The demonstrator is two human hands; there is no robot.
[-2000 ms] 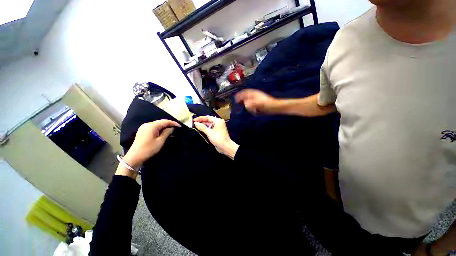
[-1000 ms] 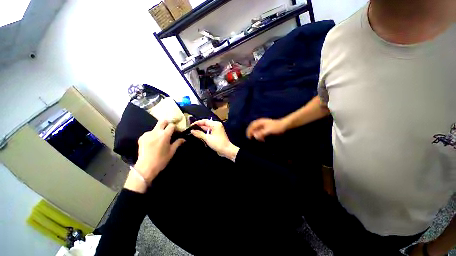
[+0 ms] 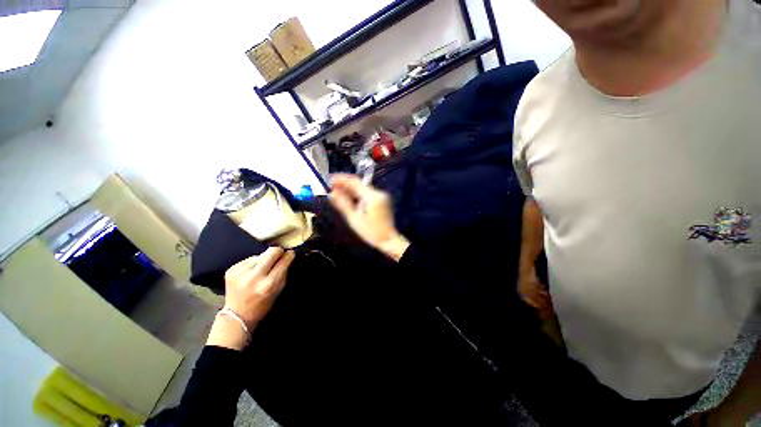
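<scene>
A large black hooded garment hangs on a dress form, whose cream neck and shiny silver cap show at upper left of centre. The black hood lies around and behind the neck. My left hand pinches the garment's neckline edge just below the cream neck. My right hand is raised off the garment to the right of the neck, blurred, with nothing visible in it. A short thin pale line shows on the black cloth beside the neck.
A person in a beige T-shirt stands close at right, one arm hanging down. A navy garment heap stands behind the form. A black metal shelf with small supplies and cartons is at the back. A doorway and yellow rolls are at left.
My right hand has let go of the neckline and lifted up. My left hand still pinches the edge. The other person's hand has withdrawn from over the navy heap and dropped down.
</scene>
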